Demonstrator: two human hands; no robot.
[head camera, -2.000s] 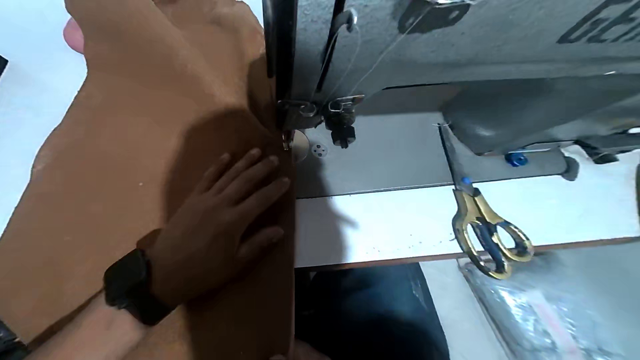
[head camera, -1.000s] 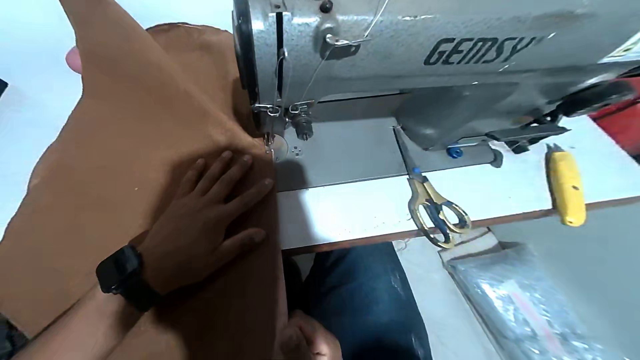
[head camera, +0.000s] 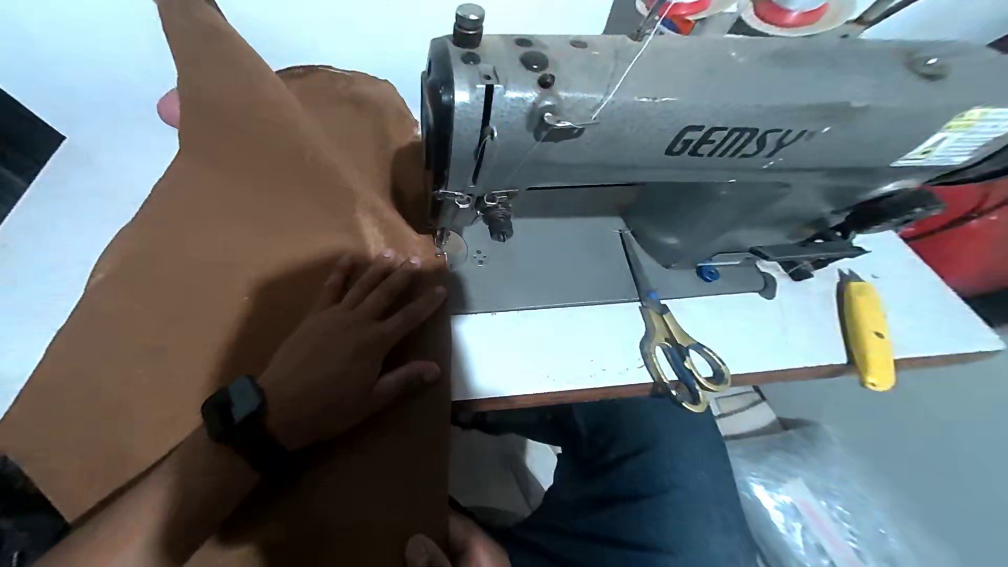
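Note:
A large piece of brown leather or leather-like material (head camera: 197, 299) covers the left of the table, its right edge running under the presser foot (head camera: 442, 240) of a grey Gemsy sewing machine (head camera: 614, 118). My left hand (head camera: 354, 354), with a black watch on its wrist, lies flat on the material just below the needle area, fingers spread. At the bottom, my right hand (head camera: 465, 543) pinches the material's lower right edge between thumb and fingers; most of that hand is out of view.
Gold-handled scissors (head camera: 673, 346) lie across the machine bed and the white table edge. A yellow utility knife (head camera: 869, 335) sits farther right. Thread spools (head camera: 795, 12) stand behind the machine. Below the table are a clear plastic bag (head camera: 811, 496) and my leg in jeans (head camera: 646, 472).
My right hand shows more at the material's lower edge than two seconds ago. My left hand stays flat near the needle. The view has shifted, showing more of the machine and the yellow knife.

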